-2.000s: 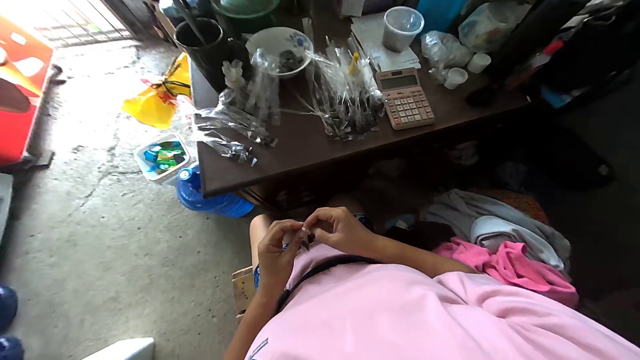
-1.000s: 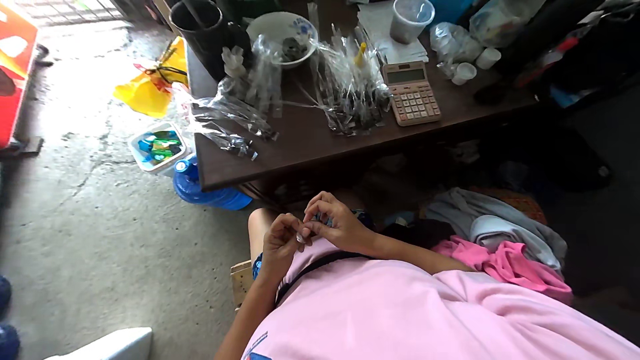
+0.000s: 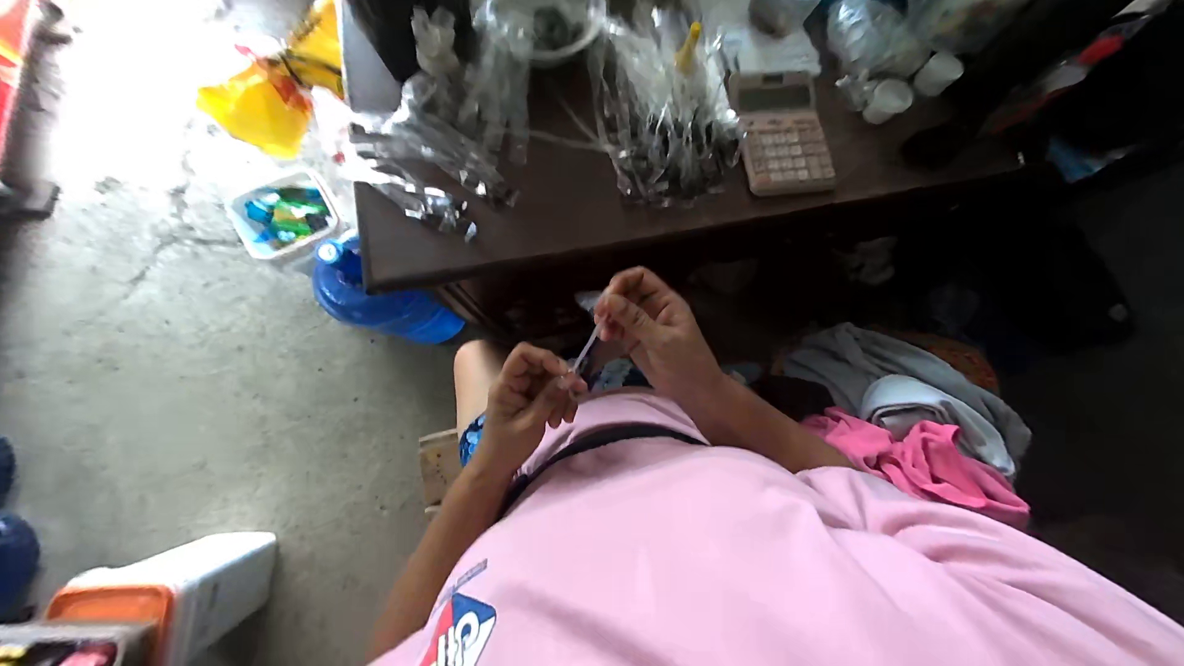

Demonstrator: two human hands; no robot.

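Observation:
Above my lap, my left hand [image 3: 534, 398] pinches the lower end of a thin, pale strip [image 3: 586, 346], seemingly clear plastic. The upper end is between the fingertips of my right hand [image 3: 657, 324], which is higher and further right. The strip runs slanted between the two hands. Beyond them, on the dark wooden table [image 3: 555, 236], a bunch of clear plastic strips or narrow bags [image 3: 661, 139] with dark ends lies left of a pink calculator [image 3: 786, 139]. More clear plastic packets [image 3: 430, 171] lie near the table's left corner.
A bowl [image 3: 555, 51] and small white cups [image 3: 890, 100] stand on the table. On the floor at left are a tub of colourful pieces [image 3: 285, 217], a blue water jug [image 3: 379, 301] and a yellow bag [image 3: 264, 106]. Clothes [image 3: 925, 435] are heaped at right.
My hands were close together before; now they are apart with the strip stretched between them. My right hand has moved up and away from my left.

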